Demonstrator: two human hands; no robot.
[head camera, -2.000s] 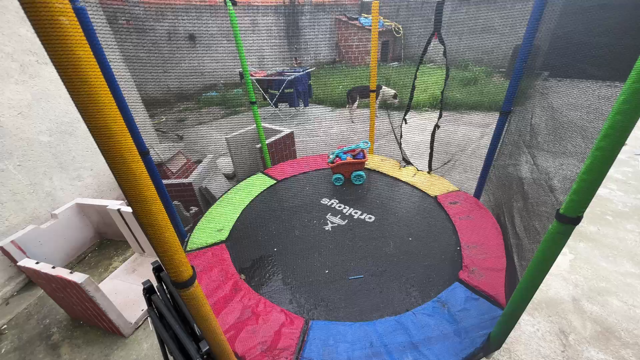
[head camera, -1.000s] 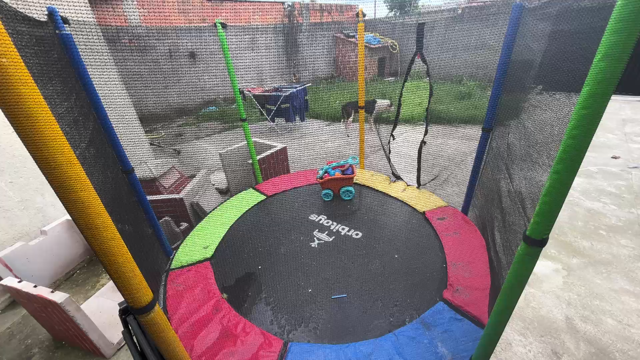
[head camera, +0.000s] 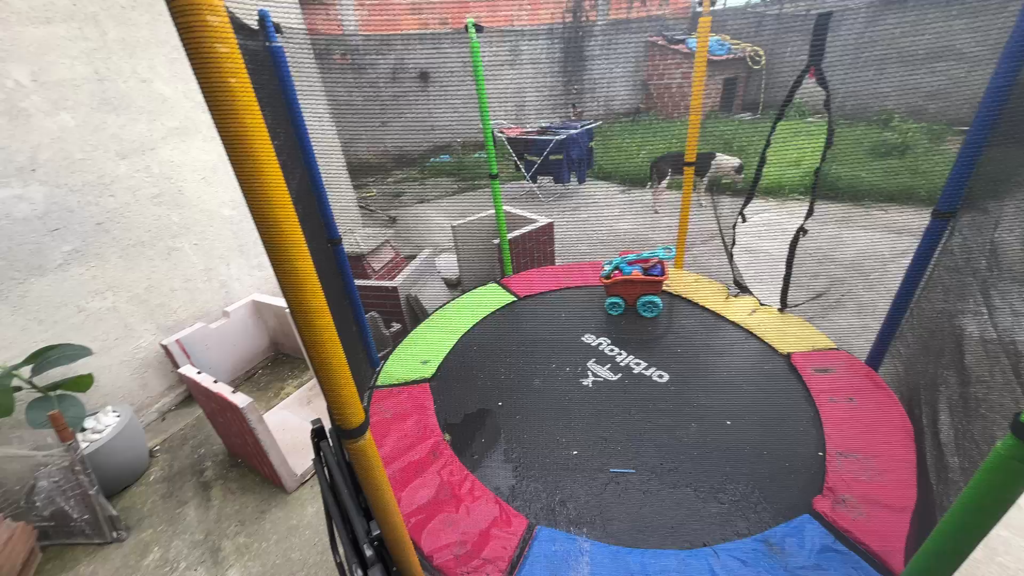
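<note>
Neither my left hand nor my right hand shows in the head view. Before me stands a round trampoline with a black jumping mat (head camera: 640, 432), a padded rim in several colours and a mesh net around it. On the mat's far edge rests a red toy wagon (head camera: 634, 286) with teal wheels, loaded with toys. A small blue stick (head camera: 622, 470) lies on the near part of the mat. Two black-edged strips of the net's entrance (head camera: 816, 72) hang apart at the far right.
A yellow padded pole (head camera: 300, 280) and folded black metal frames (head camera: 344, 496) are at the left. Beyond them are a broken masonry box (head camera: 256, 400) and a potted plant (head camera: 116, 448). Behind the net stand a drying rack (head camera: 552, 148) with clothes and a dog (head camera: 692, 170).
The view has swung left, bringing the potted plant into sight. Behind the net, the dog's head is lower than it was a second ago.
</note>
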